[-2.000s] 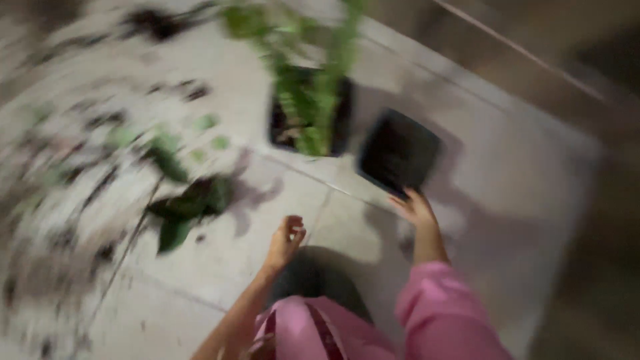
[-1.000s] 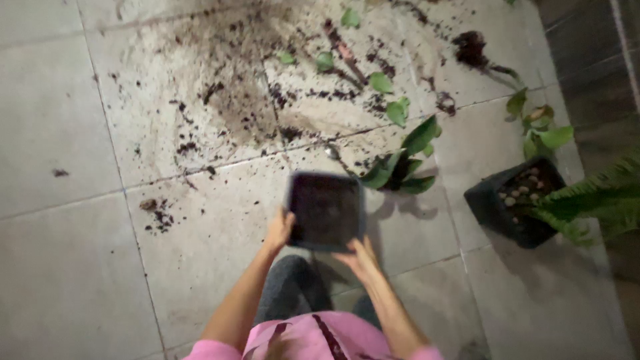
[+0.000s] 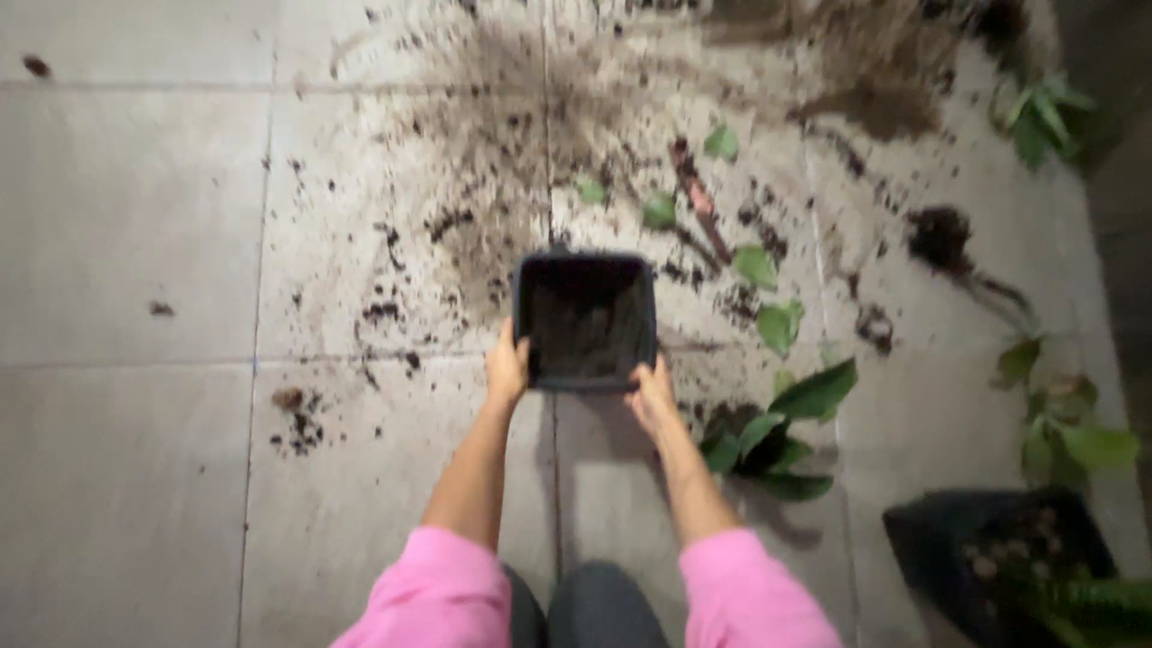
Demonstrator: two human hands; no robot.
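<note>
Between my two hands is a square black plant pot, its dark inside facing up; how much soil it holds is unclear. My left hand grips its left side near the lower corner, with the thumb over the rim. At the lower right corner, my right hand has its fingers on the rim. A green leafy plant lies on the floor just right of my right hand. Loose leaves and a reddish-brown stalk lie beyond the pot to the right.
Dark soil is scattered over the tiled floor. An uprooted plant with a root ball lies at the right. Another black pot, with pebbles and a fern, stands at the lower right. More leaves lie by the dark right edge.
Two seconds ago only my right hand touched the pot and my left hand was free; now both hold it. Since one second ago the pot has moved forward, away from my body. The view has shifted.
</note>
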